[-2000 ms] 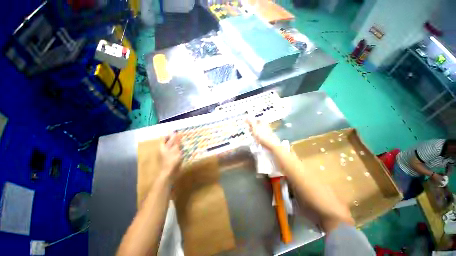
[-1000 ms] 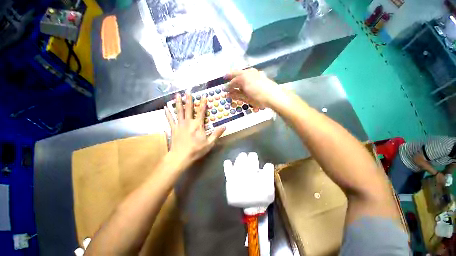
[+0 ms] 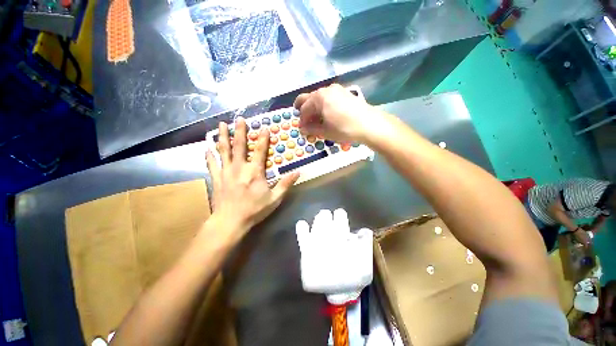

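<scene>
A silicone keypad (image 3: pixel 290 150) with orange, yellow, grey and dark round keys in a white border lies near the far edge of the steel bench. My left hand (image 3: pixel 238 177) is bare and lies flat on its left part, fingers spread. My right hand (image 3: pixel 327 116) is bare, with fingers curled down on the upper middle of the keypad. The fingertips are partly hidden, so I cannot tell if they pinch anything. A white knit glove (image 3: pixel 335 255) with a red cuff lies below the keypad, with an orange handle (image 3: pixel 340 326) below the cuff.
A tan cardboard sheet (image 3: pixel 138 246) lies at the left. An open cardboard box (image 3: pixel 432 297) with small white scraps is at the right. A second steel bench (image 3: pixel 145 94) beyond holds an orange strip (image 3: pixel 120 30) and a pale green stack (image 3: pixel 368 27). A person (image 3: pixel 571 203) works at far right.
Since two seconds ago the keypad has come to rest flat on the bench, and both hands are on it. Over the last second the right hand stays curled over the keys. The view has shifted.
</scene>
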